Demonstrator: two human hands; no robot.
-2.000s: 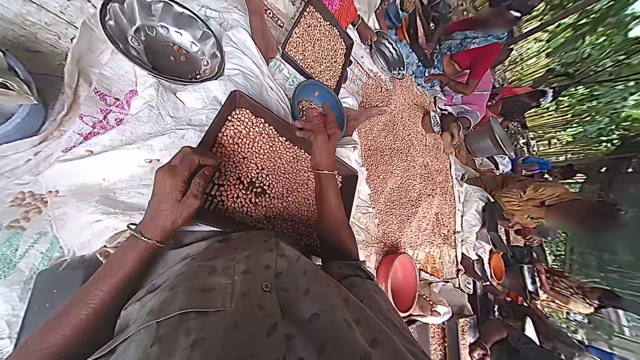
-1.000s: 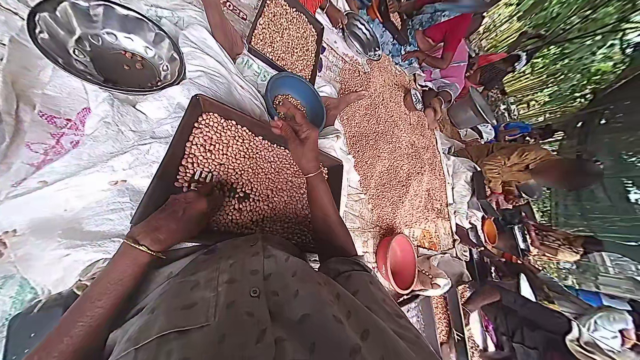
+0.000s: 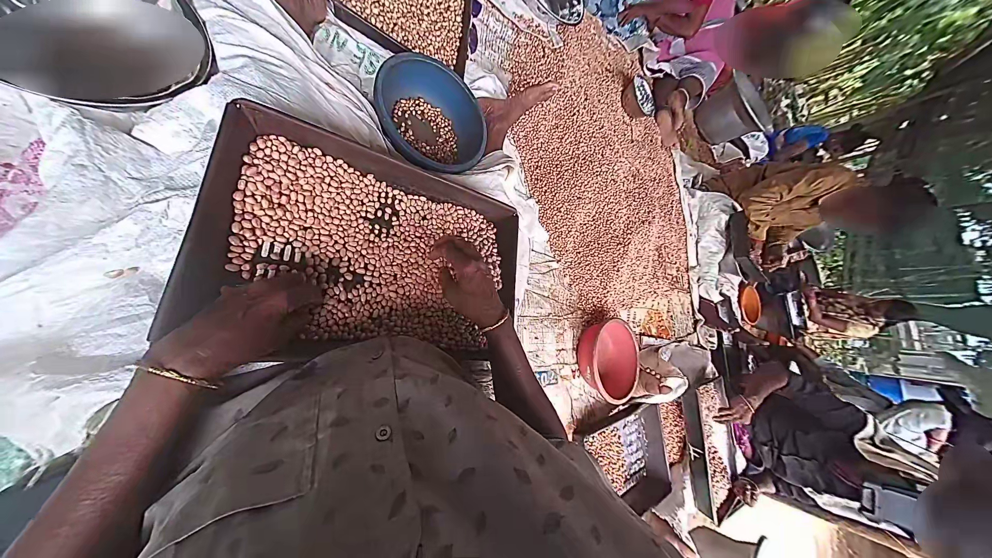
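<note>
A dark rectangular tray (image 3: 208, 209) with a slotted bottom lies in front of my body, covered in shelled nuts or beans (image 3: 310, 178) that look like peanuts. My left hand (image 3: 267, 314) rests on the near left part of the nuts, fingers curled, beside bare slots; whether it holds any is hidden. Over the right part of the nuts is my right hand (image 3: 467, 283), its fingers bent down among them; its grasp is unclear. Just beyond the tray's far edge, a blue bowl (image 3: 457, 85) holds some nuts.
A large metal basin (image 3: 205, 58) stands at top left on white woven sacks (image 3: 85, 201). A broad heap of nuts (image 3: 604, 178) lies to the right, with a red bowl (image 3: 608, 360) at its near end. Another nut tray (image 3: 467, 35) is beyond. Several people sit along the right.
My right hand has gone from the blue bowl down to the nuts in the tray. The bowl now sits beyond the tray's edge. The view has shifted closer to the tray.
</note>
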